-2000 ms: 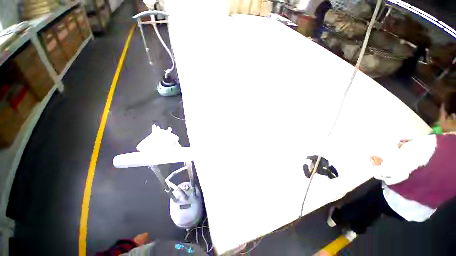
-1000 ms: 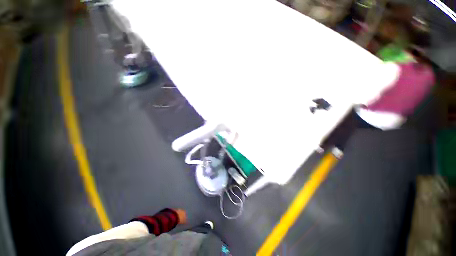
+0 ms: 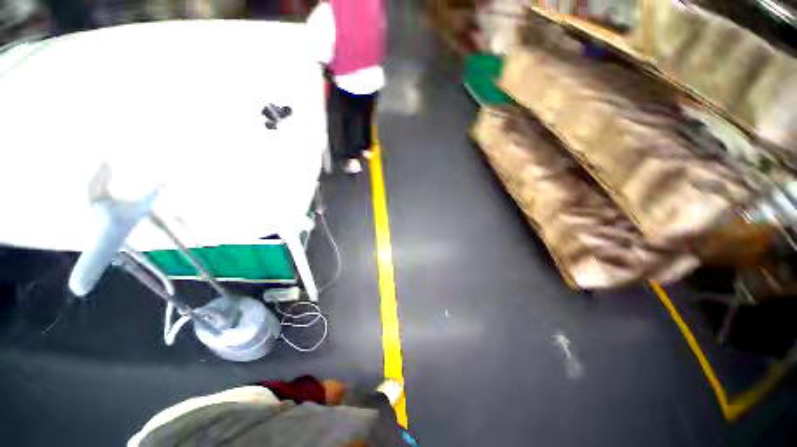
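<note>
The garment steamer base [image 3: 238,327], a round white tank, stands on the floor at the near corner of the worktable. Its steamer pole [image 3: 188,253] leans up to the left, and a long pale steamer board [image 3: 100,236] sits at its top. A power strip [image 3: 281,295] lies by the table leg [image 3: 301,262], with a white power cord [image 3: 325,327] looped on the floor. My left hand [image 3: 335,391] shows small and blurred at the bottom, beyond a dark red cuff; its fingers cannot be made out. My right hand is not in view.
The white worktable [image 3: 175,105] fills the upper left, with a small dark part [image 3: 276,115] on it and a green crate [image 3: 236,264] below. A person [image 3: 356,44] stands at its far end. Racks of beige bag bodies [image 3: 612,175] are right; a yellow line [image 3: 384,271] runs between.
The view has swung right. The table and steamer now lie at the left, and the racks have come in on the right. The teal-grey second steamer has left the view.
</note>
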